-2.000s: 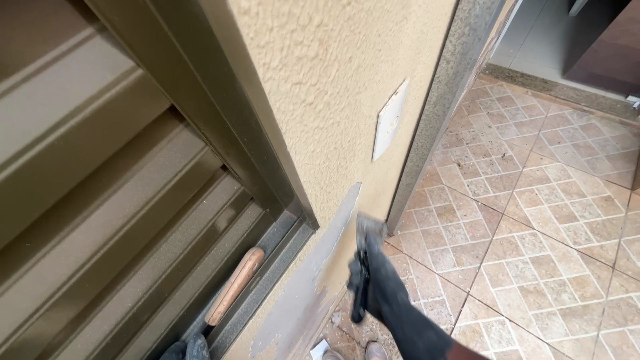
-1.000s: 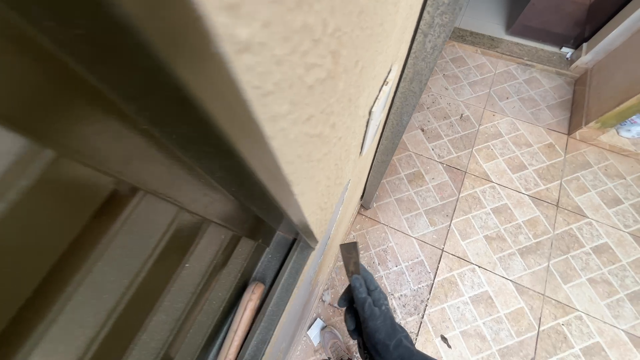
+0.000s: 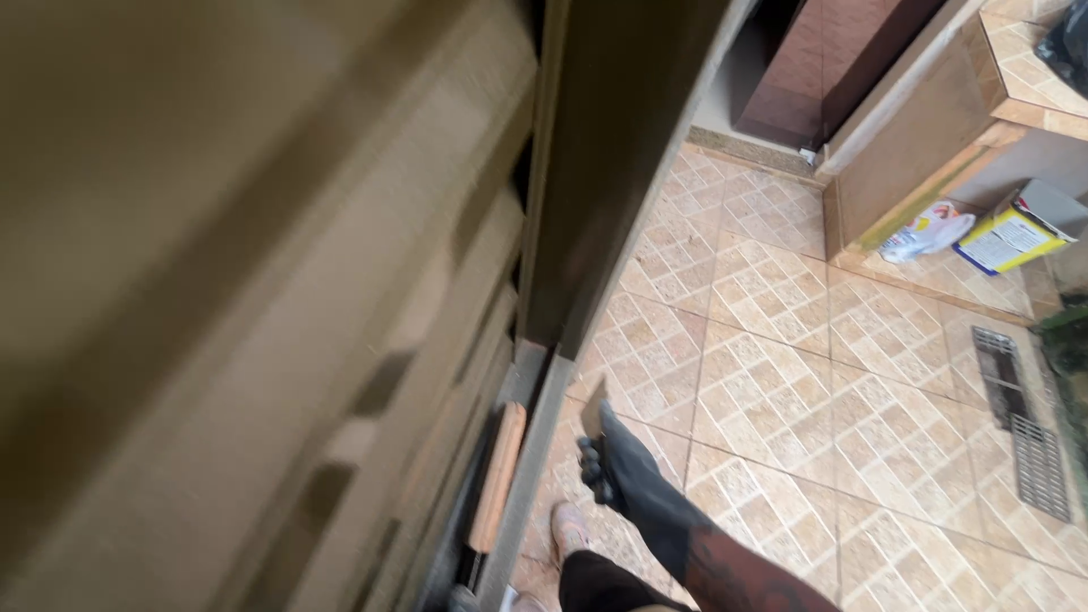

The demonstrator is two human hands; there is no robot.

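My right hand (image 3: 625, 472), in a black glove, is closed around a scraper or putty knife whose flat blade (image 3: 593, 410) points up and away from me. It is held over the tiled floor, right of the window frame. A tool with a wooden handle (image 3: 497, 480) lies along the sill beside the louvred shutter. Below it, at the bottom edge, a small part of my gloved left hand (image 3: 463, 599) shows; its fingers and whatever they touch are mostly out of view.
The brown metal shutter (image 3: 340, 255) and its frame (image 3: 625, 170) fill the left side. At the right stand a tiled counter (image 3: 1003, 110), a yellow can (image 3: 1011, 242) and a plastic bag (image 3: 926, 231) on a ledge. A floor drain grate (image 3: 1041, 467) lies below them.
The view has swung so that the shutter and frame hide the textured wall seen before. My right hand, near the patched wall two seconds ago, is now over the floor with the scraper still in it.
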